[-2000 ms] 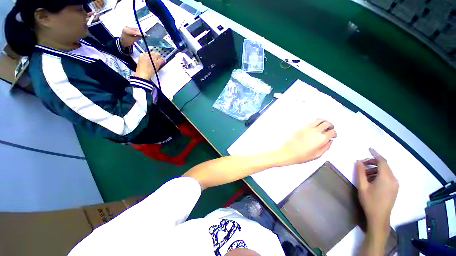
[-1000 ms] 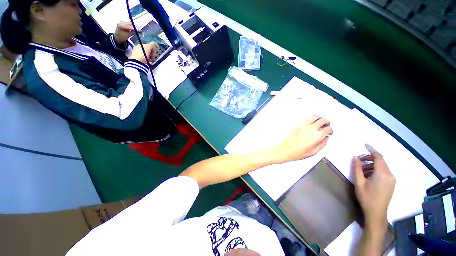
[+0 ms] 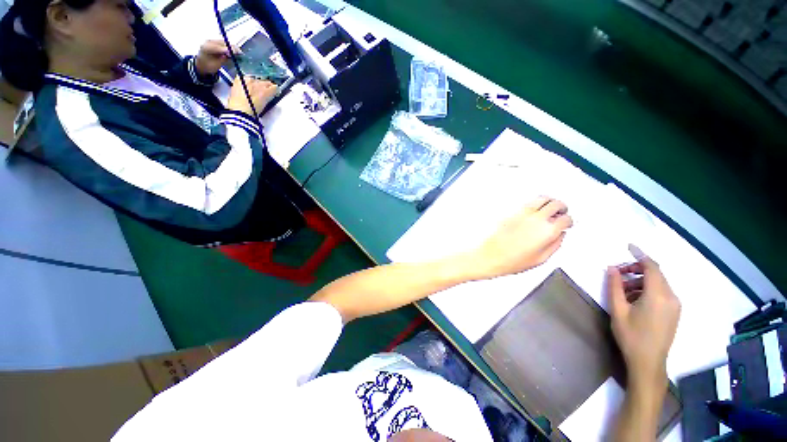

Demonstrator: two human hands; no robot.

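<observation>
My left hand [image 3: 528,237] rests low over the white work sheet [image 3: 483,207], palm down with curled fingers. Its fingertips are turned away, and I cannot tell whether they hold anything. My right hand [image 3: 645,306] is beside the grey-brown flat fixture [image 3: 548,341], at its right edge. Its index finger points forward, the other fingers are bent and the thumb is apart. No held thing is distinct in it. The fixture lies near the bench's front edge, partly covered by my right hand and forearm.
A crinkled clear bag [image 3: 410,160], a clear plastic box [image 3: 428,88] and a dark-handled tool [image 3: 440,190] lie left of the sheet. A black-sided screw feeder [image 3: 362,91] stands farther left, beside a seated person [image 3: 164,155] at work. Dark modules [image 3: 759,371] lie at right.
The whole view has shifted slightly. My hands keep nearly the same place and pose over the sheet. The neighbour's hands have moved a little.
</observation>
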